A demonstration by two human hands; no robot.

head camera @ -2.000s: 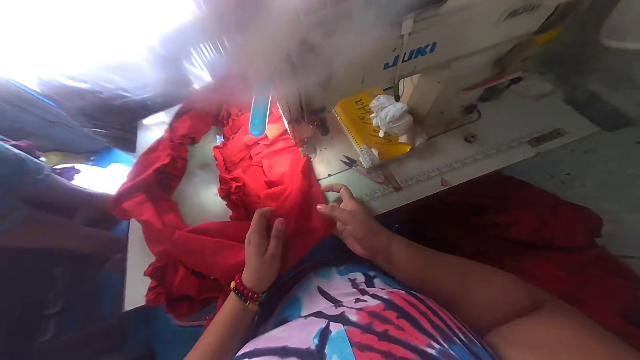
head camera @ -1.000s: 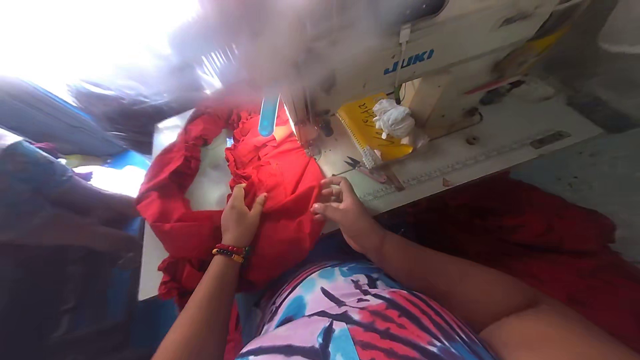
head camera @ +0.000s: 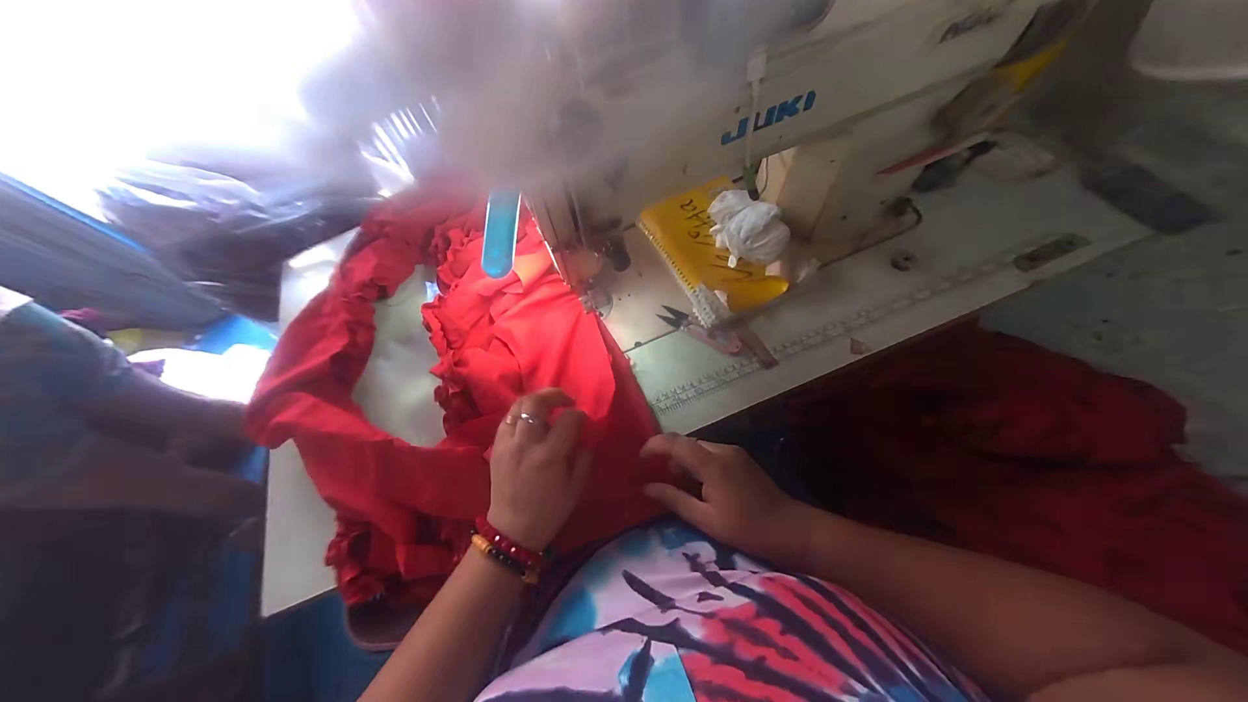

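Note:
Red fabric with ruffled edges (head camera: 585, 370) lies over the left part of a sewing machine table, one end under the machine's needle area. My left hand (head camera: 538, 468), with a ring and bead bracelets, rests on the fabric with its fingers curled; whether it pinches the cloth cannot be told. At the fabric's right edge is my right hand (head camera: 717, 487), thumb and fingers bent around that edge, the grip unclear. The white Juki sewing machine (head camera: 858, 107) stands beyond my hands, partly blurred. A blue strip (head camera: 500, 234) hangs in front of the fabric near the needle area.
Thread snips (head camera: 704, 333) lie on the table (head camera: 829, 361) beside a printed measuring scale. Behind them are a yellow packet (head camera: 717, 244) bearing writing and a white cloth bundle (head camera: 749, 227). More dark red fabric (head camera: 1004, 458) is below the table at right. A person (head camera: 107, 419) is at far left.
My left hand has moved right across the fabric since one second ago, and its fingers are now more curled. My right hand stays at the fabric's right edge.

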